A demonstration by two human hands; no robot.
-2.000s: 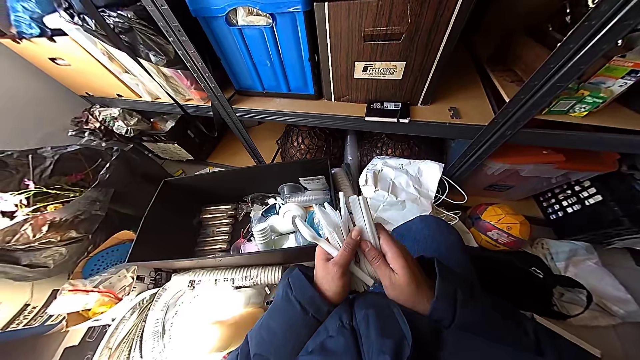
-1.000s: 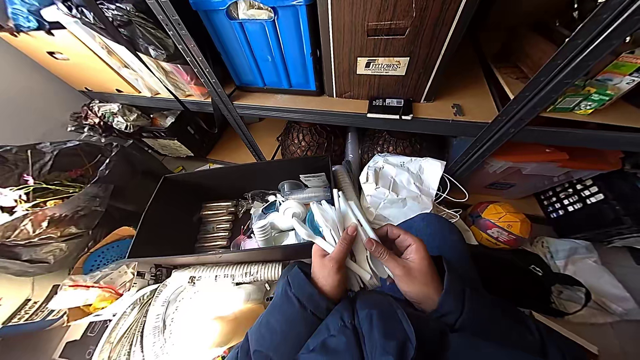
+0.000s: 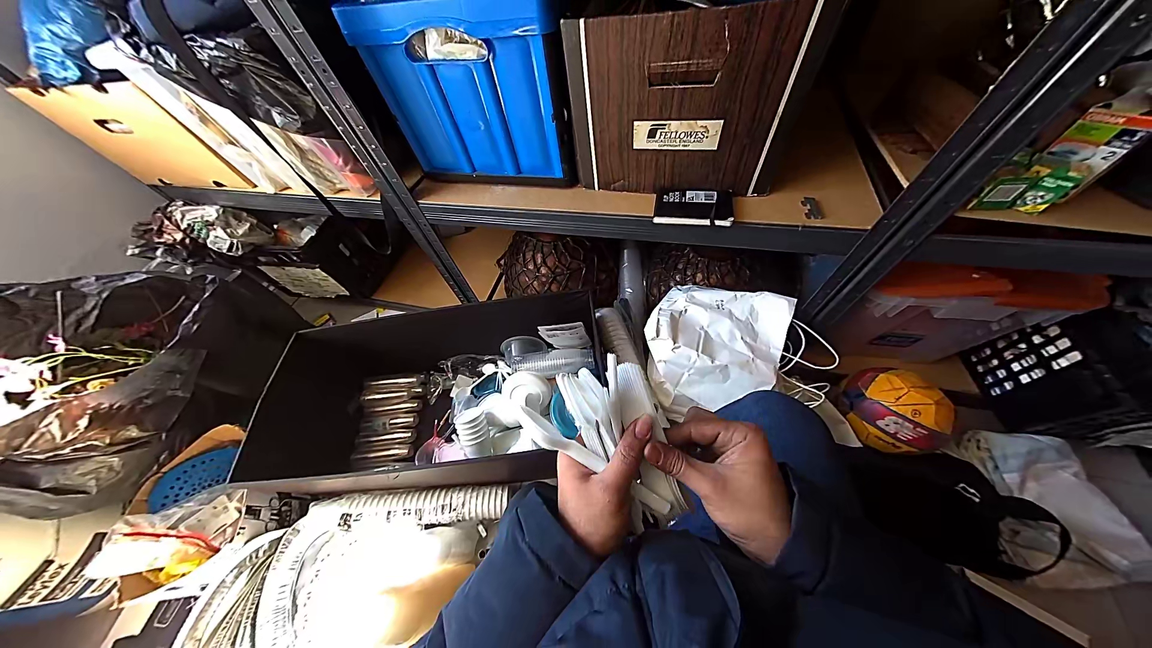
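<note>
My left hand (image 3: 601, 490) is closed around a bundle of white plastic cutlery (image 3: 589, 409), whose handles fan out above the fingers. At the bundle's right side, my right hand (image 3: 733, 477) has thumb and fingertips pinched together near the pieces; whether it grips one cannot be told. Behind the hands lies a long black box (image 3: 297, 387). Inside it are a row of metallic packs (image 3: 390, 418), white plastic cups (image 3: 472, 430) and clear plastic cups (image 3: 553, 362). A crumpled white paper bag (image 3: 715, 342) lies to the box's right, close to my right knee.
Metal shelving (image 3: 540, 214) crosses behind, holding a blue crate (image 3: 459, 99) and a wood-patterned file box (image 3: 684, 99). Stacked disposable plates or cups in plastic (image 3: 360, 576) lie at the lower left. A ball (image 3: 897, 409) and a black bag (image 3: 954, 504) are at the right.
My right hand's thumb and fingers have come together beside the bundle; one second ago they were on a long white piece. The left hand still holds the bundle.
</note>
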